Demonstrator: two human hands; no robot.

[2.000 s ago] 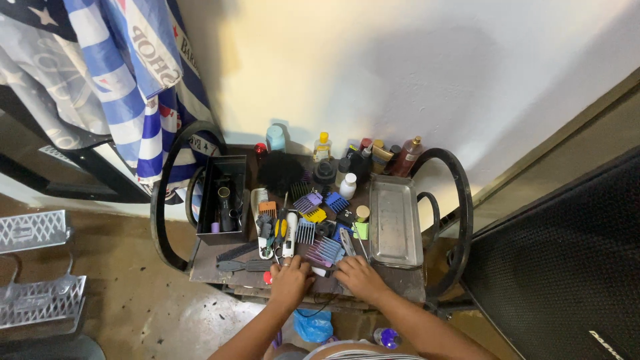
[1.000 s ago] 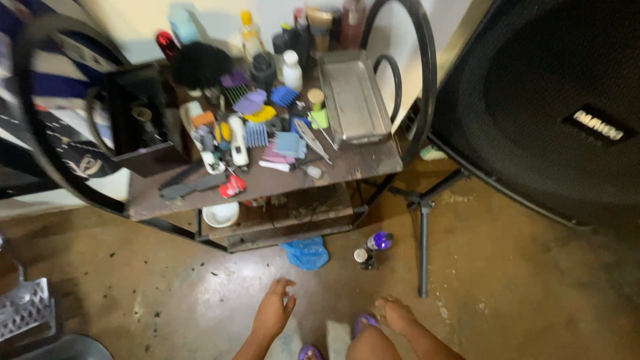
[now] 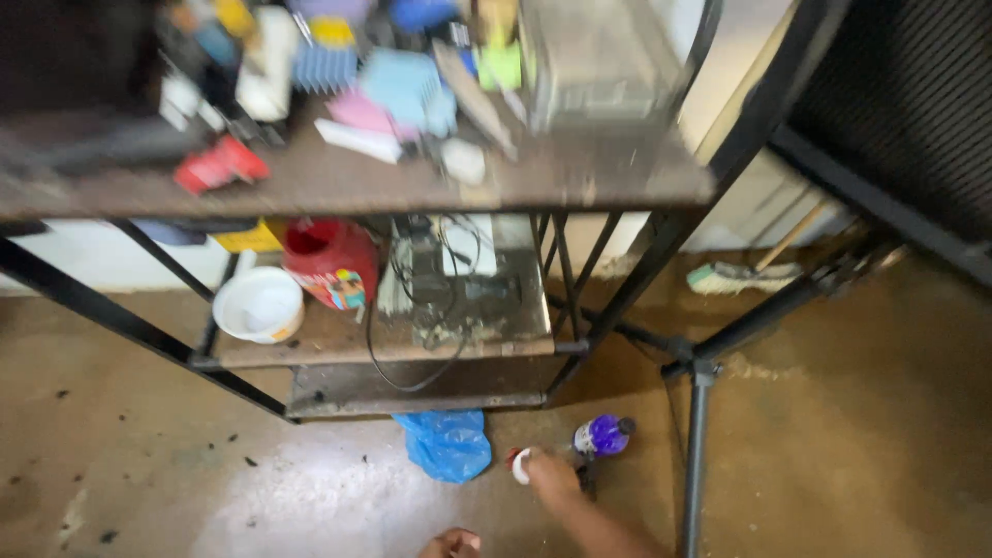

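My right hand [image 3: 552, 474] reaches down to the floor, its fingers at a small white-and-red container [image 3: 521, 466]; whether they grip it is not plain. A bottle of purple liquid with a dark cap [image 3: 604, 435] lies just beyond that hand, and a small dark item [image 3: 586, 474] is beside it, partly hidden. Left of the container is a crumpled blue plastic bag [image 3: 448, 446], at the foot of the shelf unit. My left hand [image 3: 457, 542] is at the bottom edge of the view, partly cut off, its fingers curled and no object visible in it.
Above the hands juts the wooden top shelf [image 3: 465, 186] with clipper guards [image 3: 403, 85], a red item [image 3: 221, 164] and a metal tray [image 3: 604, 70]. Lower down stand a white bowl [image 3: 260, 306] and a red container [image 3: 329, 260]; a cable hangs. A tripod leg [image 3: 696, 465] and brush [image 3: 744, 277] are rightward.
Both hands have left the edge of the cluttered top shelf, where they were two seconds ago. My right hand has come down to the small container on the floor. The view has tilted down and moved closer.
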